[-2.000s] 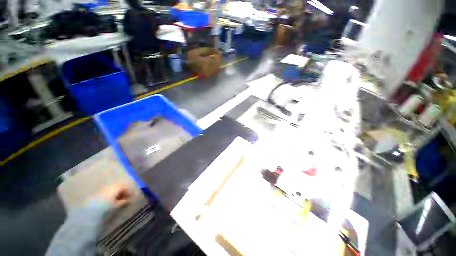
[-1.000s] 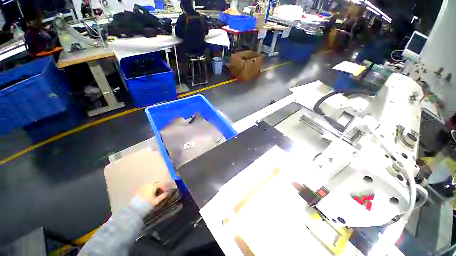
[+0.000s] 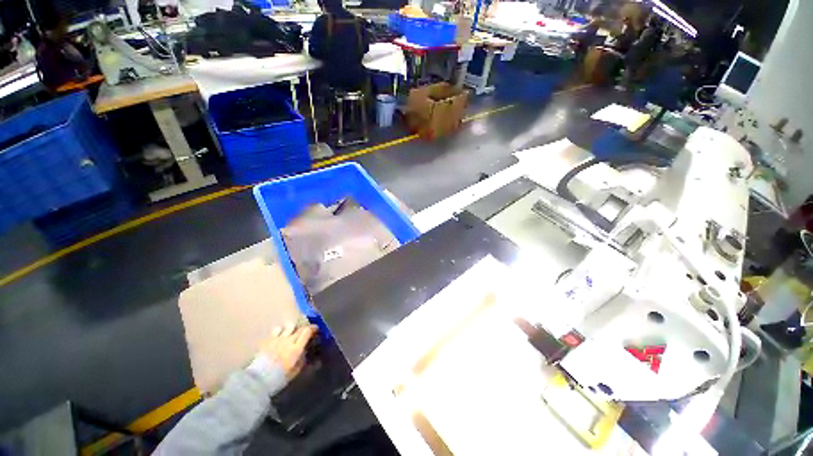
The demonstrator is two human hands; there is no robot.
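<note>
My left hand (image 3: pixel 290 349), in a grey sleeve, lies at the right edge of the flat beige stack of panels (image 3: pixel 234 316). Its fingertips reach over the edge, and I cannot tell whether they grip a panel. My right hand is out of the picture. A blue bin (image 3: pixel 283 247) right of the stack holds grey-brown fabric pieces (image 3: pixel 343 236) with a small white label on them. The white template board (image 3: pixel 463 356) with brown strips lies to the right.
The white pattern sewing machine (image 3: pixel 664 347) stands at the right, with a yellow-edged clamp (image 3: pixel 584 414) by its head. The black tabletop (image 3: pixel 414 285) lies between bin and board. Farther back are blue crates (image 3: pixel 258 142), a cardboard box (image 3: pixel 437 109) and a seated person (image 3: pixel 339 44).
The view first swung right toward the machine, then settled. My left hand has moved from the top of the stack to its right edge, and its fingers look less curled.
</note>
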